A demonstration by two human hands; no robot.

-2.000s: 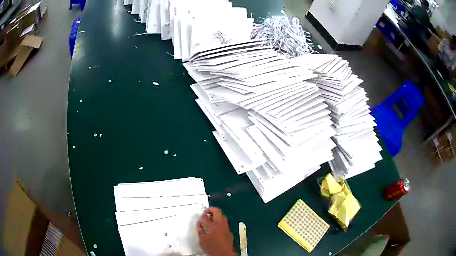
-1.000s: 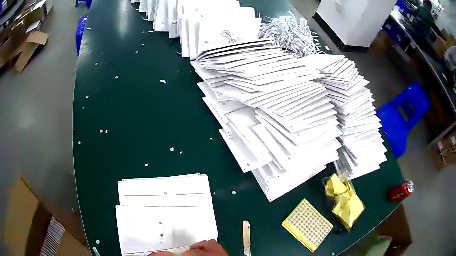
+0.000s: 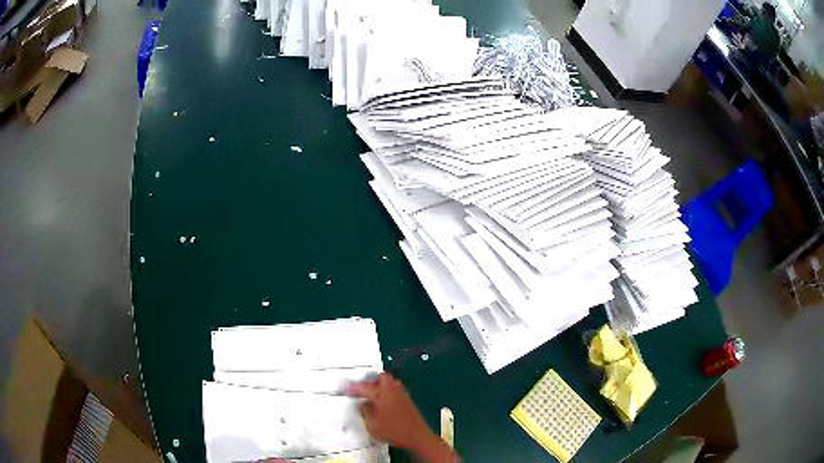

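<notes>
A fan of overlapping white panels (image 3: 271, 420) lies on the dark green table at the bottom, with small marks mid-face. My right hand (image 3: 388, 411) reaches in from the bottom, its fingertips on the upper right part of the front panels; whether they grip an edge is unclear. Only a skin-coloured sliver, possibly my left hand (image 3: 276, 460), shows at the bottom edge; its fingers are hidden. A bit of yellow shows at the bottom edge beside it. A yellow dot sheet (image 3: 556, 415) lies to the right, with a narrow cream strip (image 3: 446, 425) between it and my right hand.
Large overlapping stacks of white panels (image 3: 515, 208) fill the table's middle and right. A white cord heap (image 3: 533, 68) lies behind. Crumpled yellow material in a clear bag (image 3: 625, 375) and a red can (image 3: 723, 356) are at right. An open carton (image 3: 41, 398) stands lower left.
My right hand has moved up from the bottom edge to the right side of the front panels. The front panel's upper edge sits slightly lower and further left than a second ago.
</notes>
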